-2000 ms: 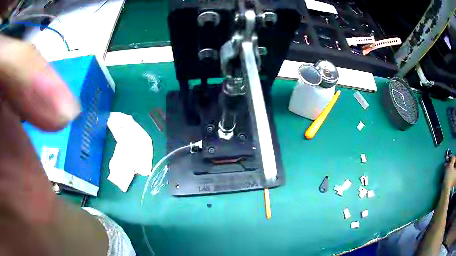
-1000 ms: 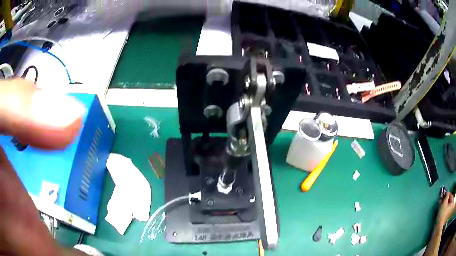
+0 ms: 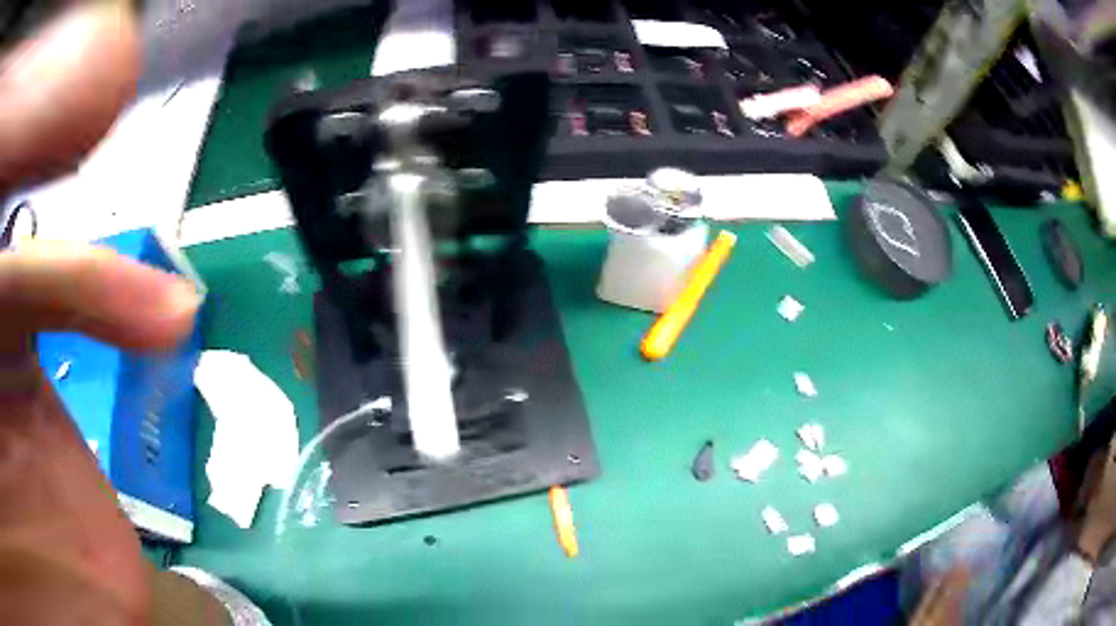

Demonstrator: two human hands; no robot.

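Observation:
The black toggle clamp press (image 3: pixel 453 471) stands on its flat base on the green mat, left of centre. Its silver lever (image 3: pixel 422 318) hangs forward over the base and is blurred. A thin clear tube (image 3: pixel 321 443) curves away from the fixture's left side. My left hand (image 3: pixel 92 306) is large, close to the camera and cut off by the left edge. Its fingers are apart, with nothing seen between them, and it overlaps the blue control box (image 3: pixel 157 416). My right hand is out of the picture. Whether a part lies under the plunger is hidden.
A white cloth (image 3: pixel 251 428) lies beside the box. Right of the press are a white pump bottle (image 3: pixel 643 269), an orange-handled tool (image 3: pixel 688 300), whitish scraps (image 3: pixel 756 460) and a round black container (image 3: pixel 902 239). A thin orange stick (image 3: pixel 563 523) lies at the base. A black tray (image 3: pixel 783 153) stands behind. Another person's sleeve (image 3: pixel 1022 520) shows lower right.
The view has swung, so the press and bench items sit further left and higher than one second ago. My left hand's upper finger now shows apart from the lower one.

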